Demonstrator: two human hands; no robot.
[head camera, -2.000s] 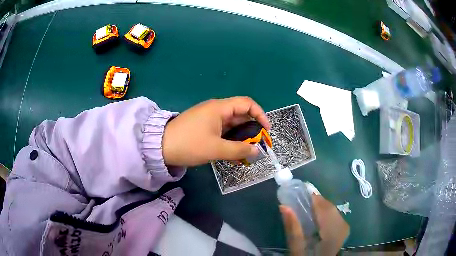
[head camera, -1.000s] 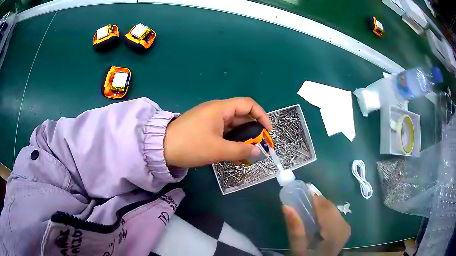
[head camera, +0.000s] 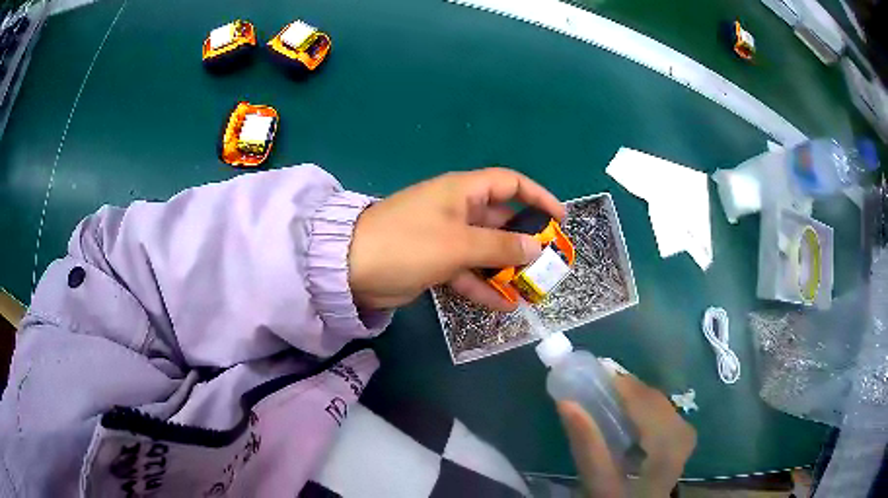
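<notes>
My left hand (head camera: 443, 236) holds an orange-and-black unit (head camera: 547, 271) over the parts box, its open side with a white block turned up and towards the right. My right hand (head camera: 628, 438) holds a translucent squeeze bottle (head camera: 591, 389) with a white neck. The bottle's thin tip points up-left at the unit's lower orange rim, near my left fingertips; whether it touches is not clear. The parts box (head camera: 630, 277) is shallow, pale-walled and full of thin silver pins. A small white patch shows at my right fingers.
Three orange-and-black units (head camera: 249, 133) stand upper left. A white paper sheet (head camera: 672, 206), white cable (head camera: 721, 345), white scrap (head camera: 685, 400), tape roll (head camera: 808, 265), water bottle (head camera: 826, 167) and clear bag (head camera: 794, 360) lie right. Another unit (head camera: 743, 41) is beyond the white edge.
The unit in my left hand has turned so its white block shows more. The bottle tip has shifted to the unit's lower rim. The whole view has moved slightly.
</notes>
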